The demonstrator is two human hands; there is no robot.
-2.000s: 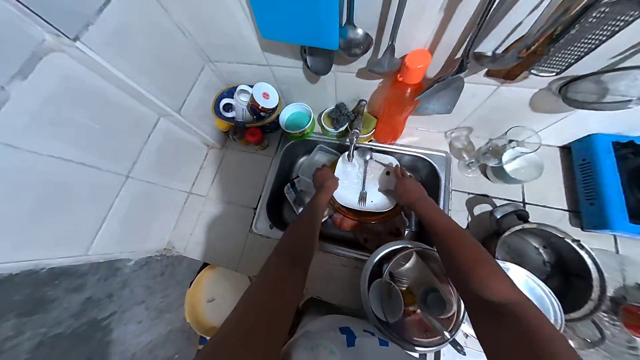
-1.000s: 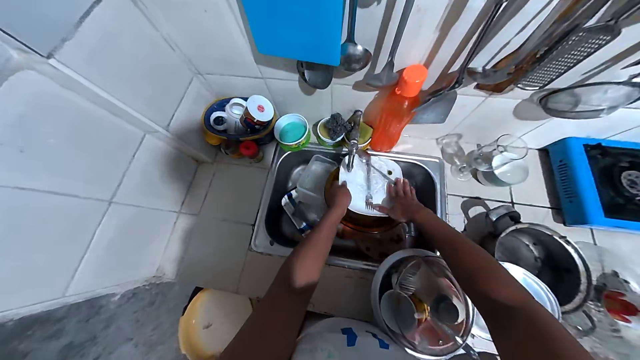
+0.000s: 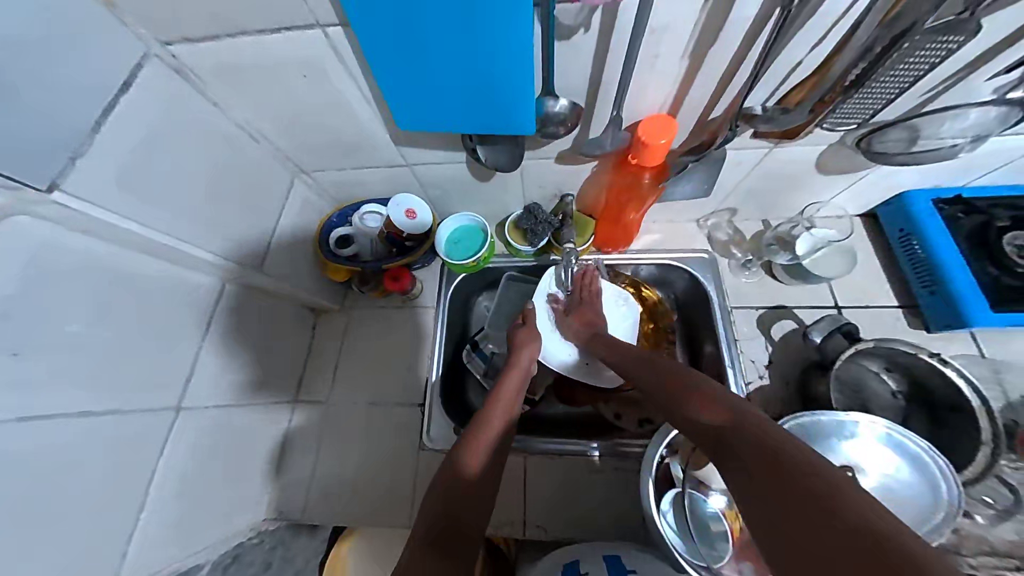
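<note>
My left hand (image 3: 524, 334) grips the left edge of a white plate (image 3: 596, 356), which is tilted under the faucet (image 3: 567, 240) over a steel sink (image 3: 724, 344). My right hand (image 3: 582, 308) lies flat on the plate's face with its fingers up near the spout. Beneath and right of the plate, an amber glass dish (image 3: 652, 316) rests in the basin. A clear plastic container (image 3: 510, 300) and other dishes lie in the basin's left part. Whether the fork seen earlier is in the basin is hidden.
Behind the sink stand an orange bottle (image 3: 632, 196), a green tub (image 3: 466, 242) and a steel scrubber (image 3: 536, 224). A steel bowl of dishes (image 3: 652, 488) sits at front right, near a pot (image 3: 916, 400), a metal lid (image 3: 880, 464) and a blue stove (image 3: 920, 256).
The fork that lay on the plate is no longer on it. My right hand has moved from the plate's right side onto its face, and my left hand now holds the left edge.
</note>
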